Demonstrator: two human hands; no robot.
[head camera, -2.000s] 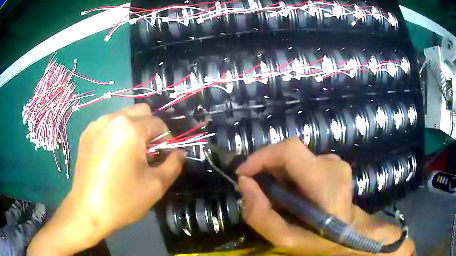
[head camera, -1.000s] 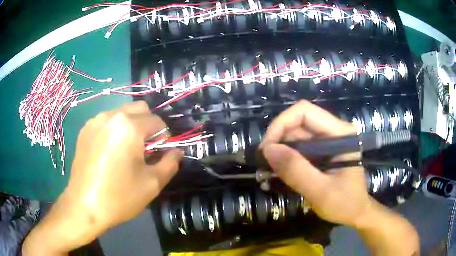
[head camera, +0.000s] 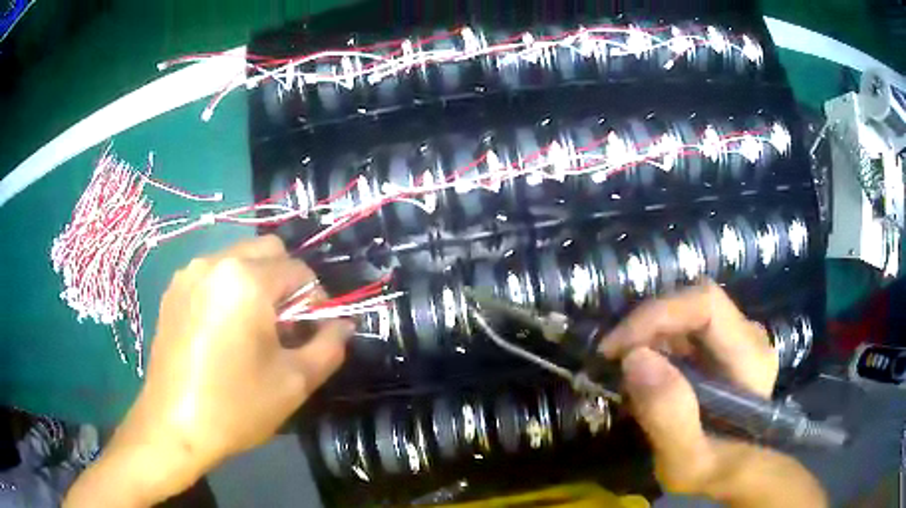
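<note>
My left hand (head camera: 233, 347) is closed on several red and white lead wires (head camera: 363, 300), which stick out to the right over the third row of the tray. My right hand (head camera: 695, 382) holds the black soldering iron (head camera: 730, 409). Its tip, with the thin bent silver tube (head camera: 527, 355) beside it, points up and left at the third row, right of the wires. Round black-and-silver components (head camera: 641, 273) sit in rows in the black tray (head camera: 417, 109). Whether the tip touches a component, I cannot tell.
A heap of red and white wires (head camera: 104, 233) lies on the green surface (head camera: 60, 357) at left. Wires also lie along the upper two rows. A white-grey box (head camera: 859, 189) stands at right, with a dark cylindrical object (head camera: 880, 364) below it. Something yellow (head camera: 536, 496) shows at the bottom edge.
The iron's tip has moved right, away from the wires in my left hand, and the iron now slants down to the right. The tray appears slightly lower in view. My left hand still holds the wires.
</note>
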